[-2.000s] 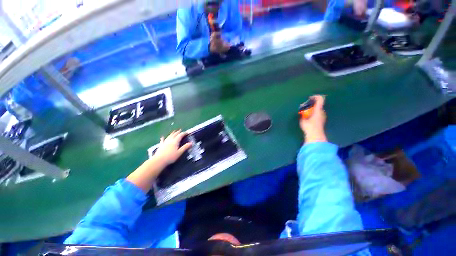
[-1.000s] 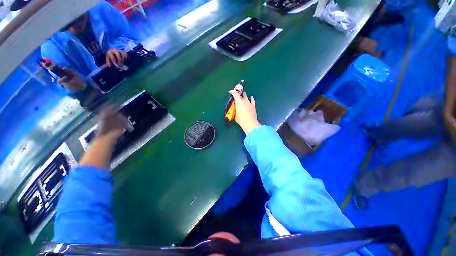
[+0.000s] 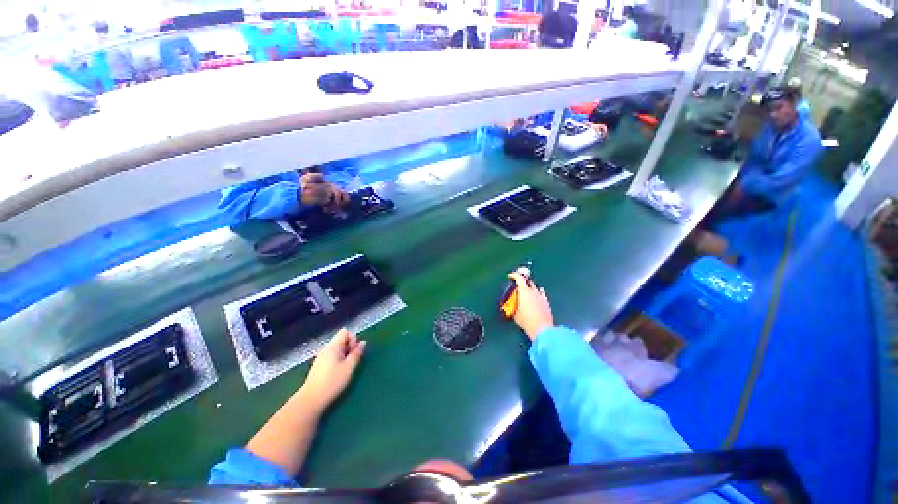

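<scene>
A black plastic housing [image 3: 295,307] with white fittings and a grey centre strip lies on a silvery-white sheet [image 3: 258,372] in front of me. My left hand [image 3: 335,366] is bare, at the sheet's near edge, with its fingers curled; whether something small is in it cannot be told. My right hand [image 3: 532,305] is shut on the orange and black electric screwdriver [image 3: 510,298], above the green bench, right of the round dark screw dish [image 3: 459,330]. The bit is too small to make out and touches no housing.
Another housing [image 3: 148,366] lies at the left, and one [image 3: 522,211] farther right. A white shelf [image 3: 394,113] spans above the bench. A person's hands [image 3: 323,192] work opposite. Another person [image 3: 783,143] is at the far right. A blue bin [image 3: 717,285] stands on the right.
My left hand has come off the housing to the sheet's near edge. My right hand still holds the screwdriver beside the dish. The view has swung up, showing the shelf.
</scene>
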